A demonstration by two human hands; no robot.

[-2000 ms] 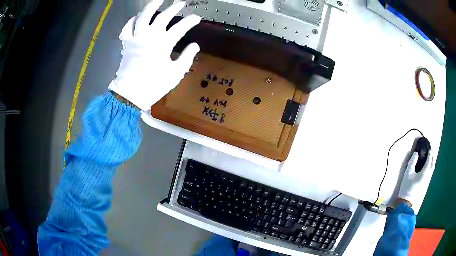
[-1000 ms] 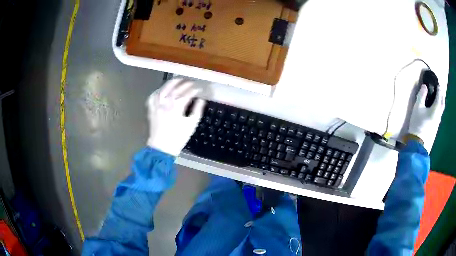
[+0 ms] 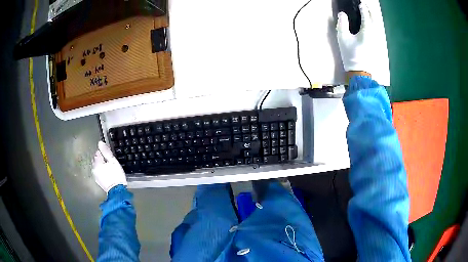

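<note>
My gloved left hand (image 3: 109, 170) is at the left end of the black keyboard (image 3: 205, 143), by the shelf's edge. Its fingers are slightly apart and no held object shows. Whether it touches a key or the shelf is unclear. My gloved right hand (image 3: 357, 46) is around the black mouse (image 3: 354, 19) near the white table's right side. The mouse is partly hidden by the fingers and close to the picture's top. The brown fixture (image 3: 115, 64), with handwritten marks, lies at upper left with no tablet in it. Its dark lid (image 3: 82, 28) stands along the far edge.
The keyboard sits on a white shelf (image 3: 328, 133) below the white table (image 3: 231, 51). A thin cord (image 3: 297, 46) runs to a small black piece at the table edge. An orange pad (image 3: 423, 153) lies on the green surface (image 3: 415, 56) at right.
My left hand has come down from the fixture lid, over the keyboard, to its left end. My right hand remains on the mouse. The view has shifted, and the orange pad shows more fully.
</note>
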